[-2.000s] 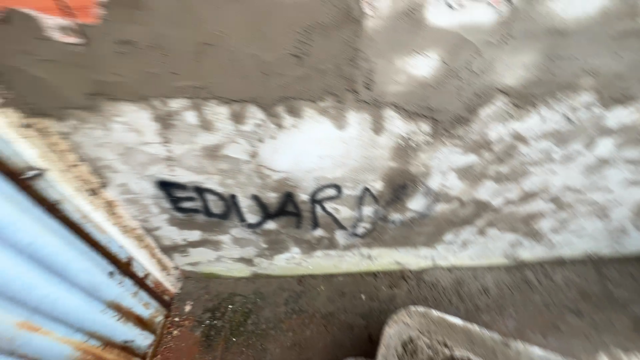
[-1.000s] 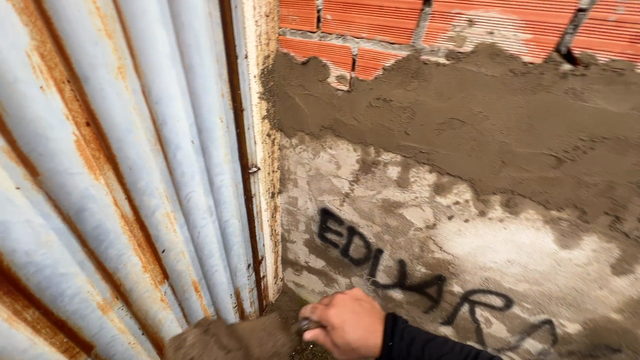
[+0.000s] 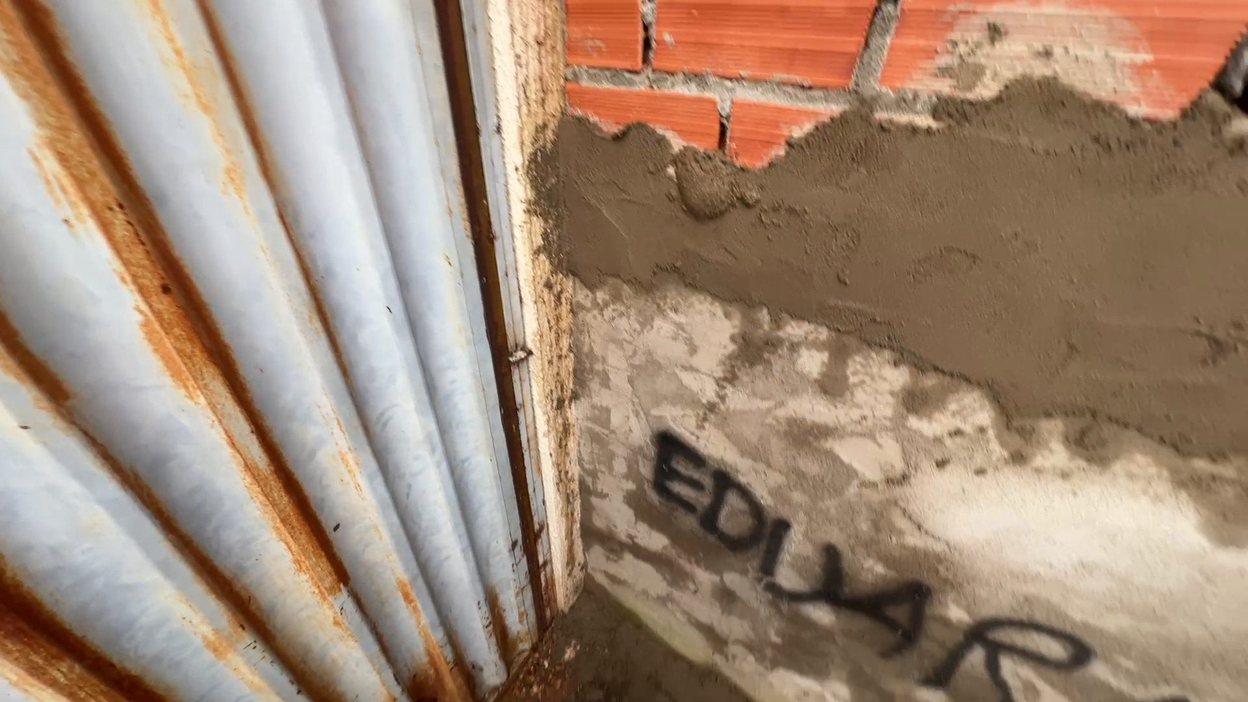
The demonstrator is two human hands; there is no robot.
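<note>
Neither my left hand nor my right hand shows in the head view now. A band of wet grey-brown mortar (image 3: 975, 253) covers the middle of the wall, with a rough, uneven upper edge over red hollow clay bricks (image 3: 770, 44). A small lump of mortar (image 3: 707, 183) stands out near the band's left end. Below the band lies an older, patchy cement-rendered surface (image 3: 868, 453) bearing black painted writing.
A rusty corrugated metal sheet (image 3: 322, 322) fills the left side. Its edge meets a mortar-spattered upright post (image 3: 546, 292) at the wall's corner. Dark, dirty ground (image 3: 624, 643) shows at the bottom, beside the foot of the wall.
One second ago a hand in a dark sleeve was at the bottom, by a mass of mortar; both are now out of view. Since the oldest frame the view has swung left and up.
</note>
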